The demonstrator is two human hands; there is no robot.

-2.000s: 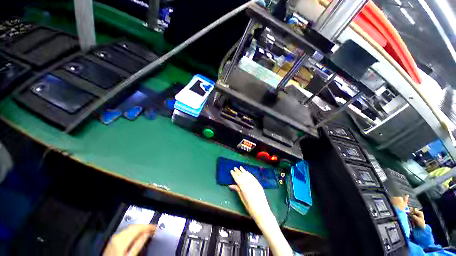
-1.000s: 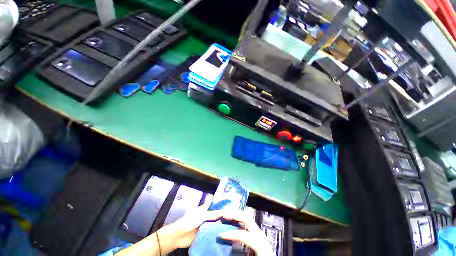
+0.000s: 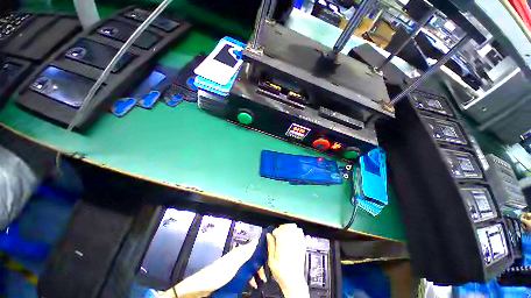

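Observation:
My left hand [image 3: 254, 251] and my right hand [image 3: 286, 250] are close together over the black foam tray [image 3: 201, 228] at my lap. Between them is a dark-blue thin panel [image 3: 247, 272], tilted steeply; whether it is a back cover, a film or both is unclear. My fingers are partly hidden behind it and each other. In the tray, two smooth silver-blue back covers [image 3: 167, 241] lie at the left. Open-backed phone bodies [image 3: 317, 268] show to the right, partly covered by my hands.
The press [image 3: 314, 81] stands on the green bench [image 3: 174, 151]. Blue translucent sheets [image 3: 300, 167] lie before it, with a light-blue stack [image 3: 373, 180] at its right and white-and-blue cards [image 3: 219, 65] at its left. Foam trays stand left and right. A cable crosses the upper left.
The light-blue panel in my hands has turned from face-on to steeply tilted and looks dark blue. My hands have come closer together. The view has shifted slightly.

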